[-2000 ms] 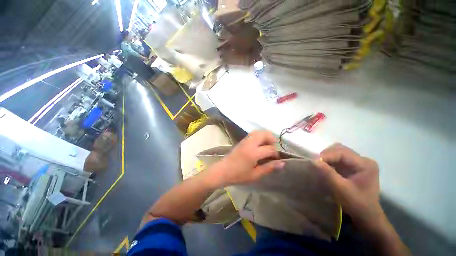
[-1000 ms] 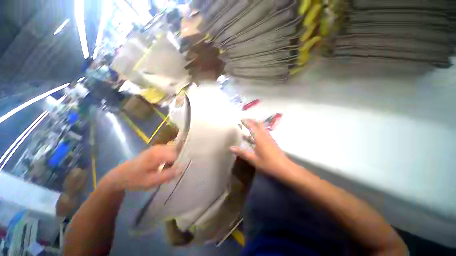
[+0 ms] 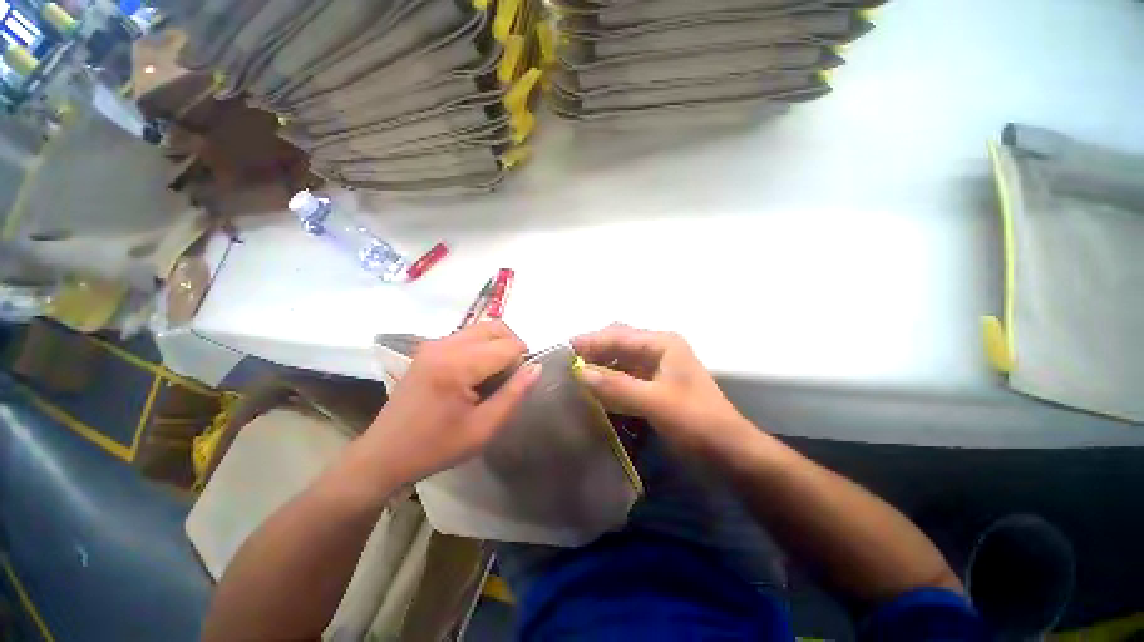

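A beige-grey bag body with a yellow edge on its right side hangs at the table's front edge over my lap. My left hand pinches its top edge with thumb and fingers. My right hand pinches the top corner where the yellow edge ends. The fingertips of both hands are close together. A red bar lies on the table just beyond my left hand, with the thin snips beside it. A second red bar lies farther left.
A clear bottle lies on the white table. Stacked bag bodies with yellow ends stand at the back. A separate bag piece lies at the right. A carton of beige pieces is at lower left.
The view has swung right, bringing the right-end bag piece in. My hands were apart around a bag body; now they are together, holding a bag's top edge and yellow corner.
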